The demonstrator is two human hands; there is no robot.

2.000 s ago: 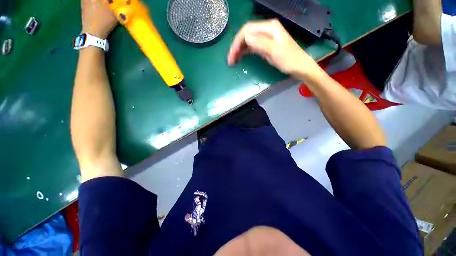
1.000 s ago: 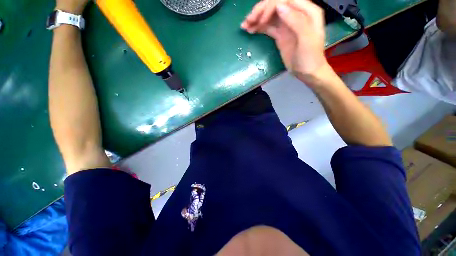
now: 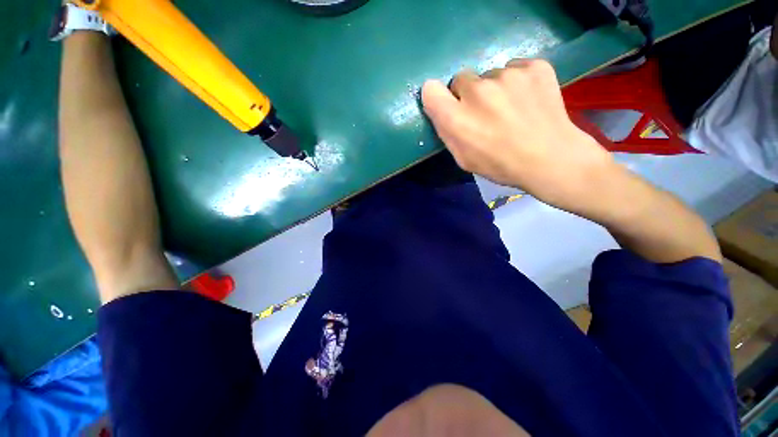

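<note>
The yellow-orange electric screwdriver [image 3: 192,64] slants from the top left over the green bench, its black nose and thin bit [image 3: 313,163] pointing down right. My left hand is cut off by the top edge; only the forearm and the wrist with a white-strapped watch [image 3: 83,19] show, left of the screwdriver. My right hand [image 3: 499,115] is over the bench's front edge with its back up and fingers curled. Its palm is hidden, so I cannot tell whether it holds anything. Tiny specks show on the bench beside its thumb side.
The dark rim of the round screw tray [image 3: 328,7] shows at the top edge. A black power supply with a cable [image 3: 627,12] is at the top right. A red stool [image 3: 635,107] and another person's sleeve are at the right. A small white ring [image 3: 56,311] lies at the lower left.
My right hand has lowered to the bench's front edge and its fingers have curled. The view has shifted, so the screwdriver, tray and left wrist appear higher, with the left hand out of frame.
</note>
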